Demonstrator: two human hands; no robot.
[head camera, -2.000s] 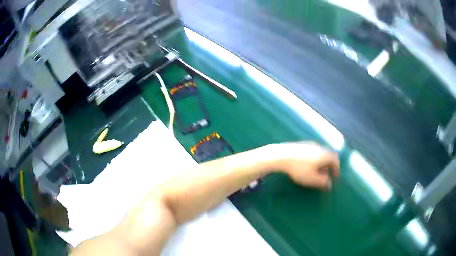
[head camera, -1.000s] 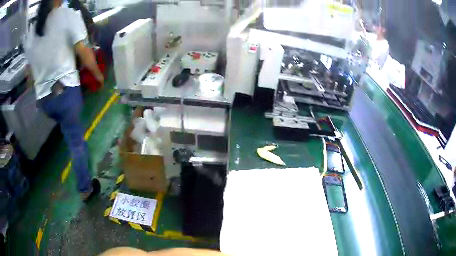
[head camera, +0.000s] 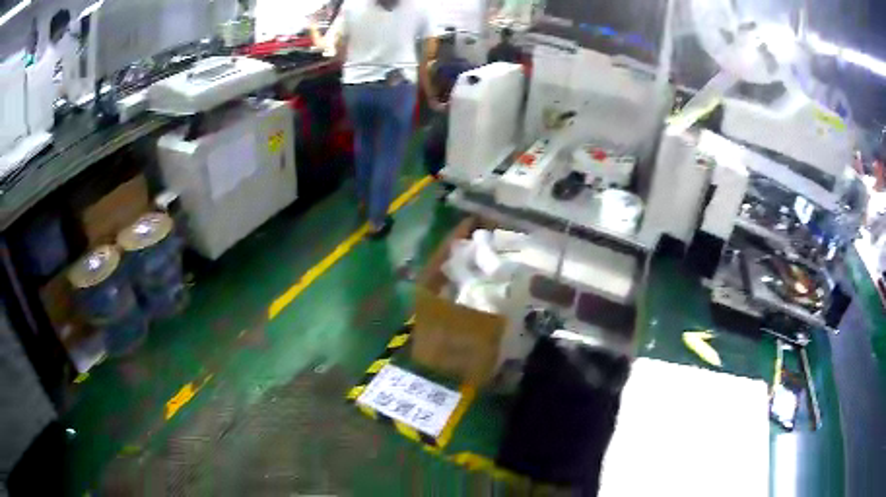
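Observation:
Neither of my hands is in the picture. The white cover sheet (head camera: 690, 432) lies on the near bench edge at the lower right. A yellow item (head camera: 701, 347) lies on the green bench just beyond it. A dark phone frame (head camera: 785, 398) lies right of the sheet, small and blurred. A thin pale rod (head camera: 808, 386) lies beside it. The bench machine (head camera: 777, 243) stands behind them, with a metal fixture.
A cardboard box (head camera: 455, 335) with white wads stands on the floor behind a white sign (head camera: 410, 399). A person (head camera: 381, 116) is in the aisle. A white machine (head camera: 583, 180) stands on a cart. A grey cabinet (head camera: 233, 170) and two drums (head camera: 151, 267) are at left.
The view has swung left, so the bench things sit further right. My forearm, last seen at the bottom edge, is out of the picture. The person has walked further down the aisle.

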